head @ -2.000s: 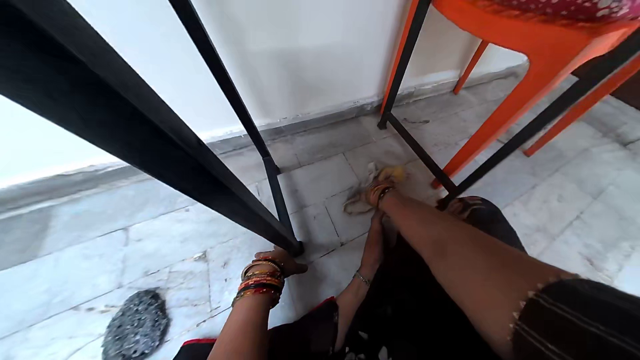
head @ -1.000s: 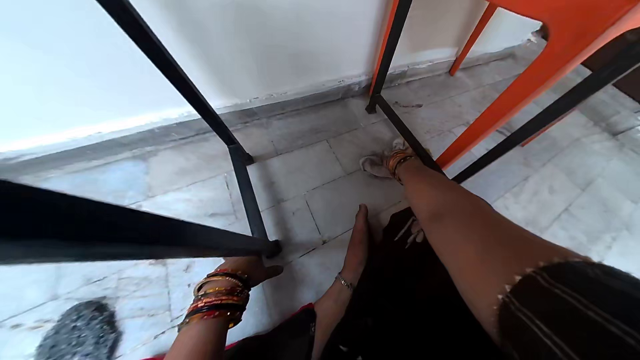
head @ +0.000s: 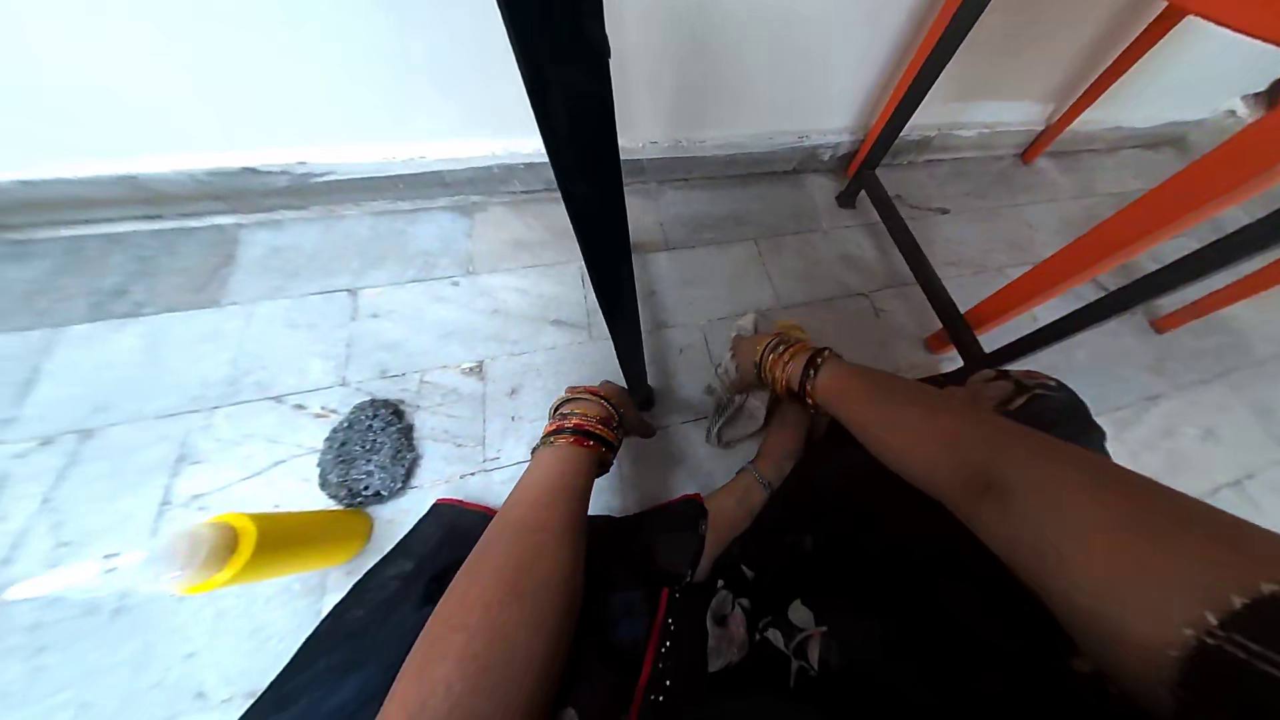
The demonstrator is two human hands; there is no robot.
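Observation:
My left hand [head: 622, 408], with several bangles at the wrist, is low on the floor against the foot of a black metal table leg [head: 600, 200]; its fingers are partly hidden, so its grip is unclear. My right hand [head: 748, 362] presses on a crumpled pale cloth [head: 738, 418] that lies on the marble floor by my bare foot. Something yellowish shows at the cloth's upper edge. Left of my left hand lies a grey wire-mesh scourer or rough pad [head: 368, 453], not touching it.
A yellow cylindrical container [head: 300, 545] lies on its side at the lower left. Orange plastic chair legs [head: 1120, 230] and a dark metal frame [head: 925, 265] stand at the right. The white wall [head: 300, 80] with its grey skirting runs along the back.
The view has swung left, bringing the yellow container into sight. My right hand and the cloth are now nearer to my left hand and bare foot than one second ago.

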